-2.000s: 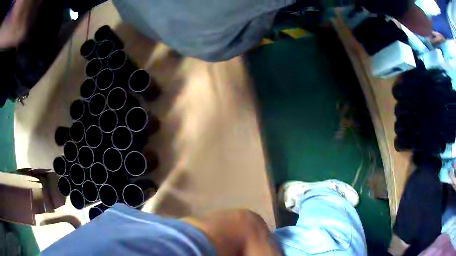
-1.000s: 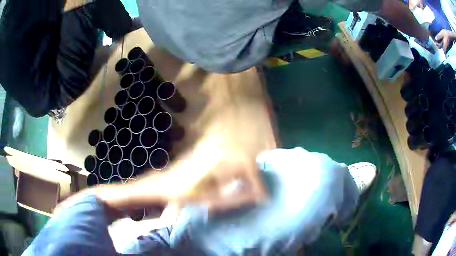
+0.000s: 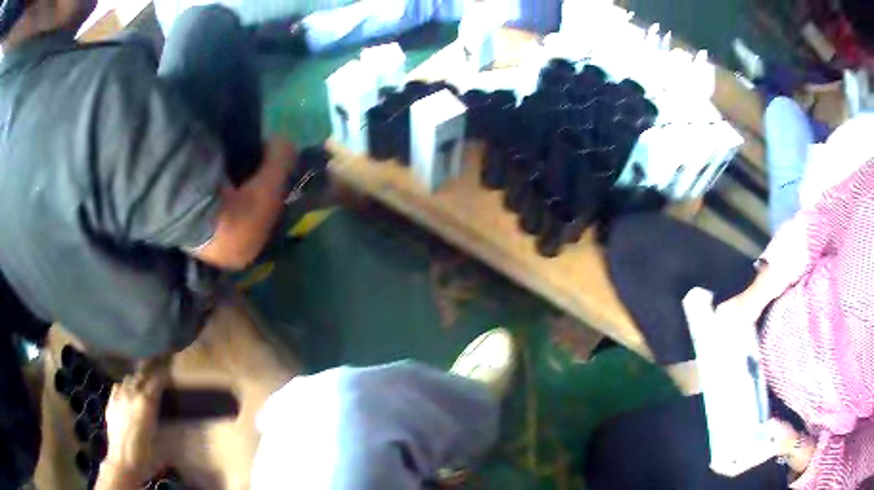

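Black open-topped cylinders [image 3: 84, 402] stand in a cluster on the cardboard-covered surface [image 3: 216, 349] at the lower left, partly cut off by the picture's edge. My left hand [image 3: 134, 416] reaches up from the bottom edge beside them; it is blurred, with its fingers under the edge of a grey shirt. A dark oblong lies just right of the fingers; I cannot tell whether it is a cylinder or a shadow, or whether the hand grips it. My right hand is not in view.
A person in a grey shirt [image 3: 96, 201] sits at the left. Across the green floor [image 3: 355, 287], a second board [image 3: 450, 215] carries black cylinders [image 3: 575, 144] and white boxes [image 3: 438, 139]. At right, a person in pink checks holds a long white box [image 3: 733, 383].
The view has swung right, bringing in more of the second board and the person in pink checks. The cylinder cluster has shifted to the lower left. My left hand is now beside it, away from my lap.
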